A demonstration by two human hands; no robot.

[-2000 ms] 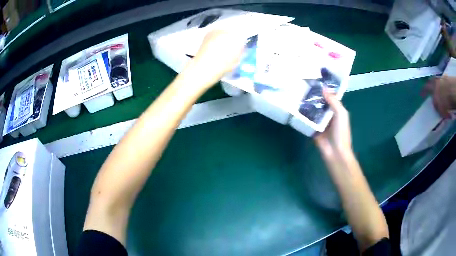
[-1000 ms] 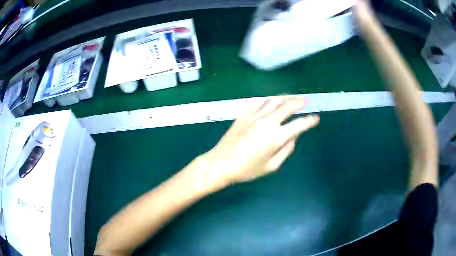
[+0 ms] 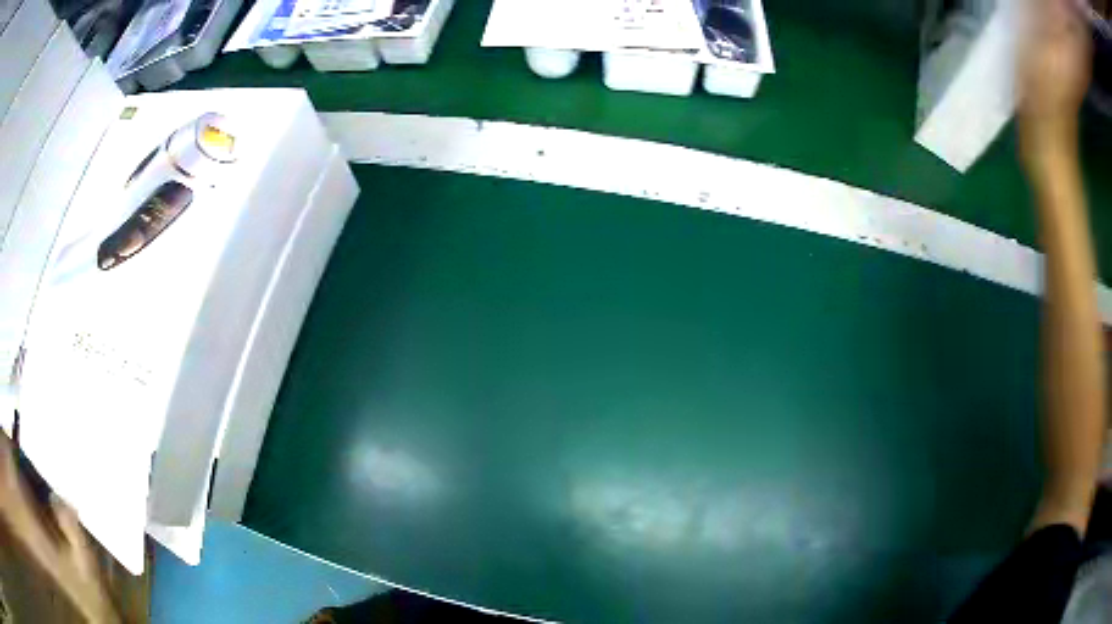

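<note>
Several white retail boxes (image 3: 183, 293) with a dark oval-ended device printed on the front lean in a row at the left, with flaps standing out at their lower ends. My left hand (image 3: 61, 542) is blurred and cut off at the lower left edge, just below these boxes; its fingers are apart and nothing shows in it. My right hand (image 3: 1055, 61) is blurred at the top right, right beside another white box (image 3: 969, 104). Its fingertips are not clear, so I cannot tell whether it grips this box.
Filled blister trays (image 3: 652, 67) with papers and black bundles stand along the far green belt, cut off by the top edge. A scuffed white strip (image 3: 780, 189) separates the belt from the green worktop (image 3: 634, 354). Blue floor (image 3: 244, 579) shows below the worktop's curved edge.
My left hand has left the middle of the worktop for the lower left edge. The view has shifted, with the leaning boxes further in. My right hand remains at the upper right beside a white box.
</note>
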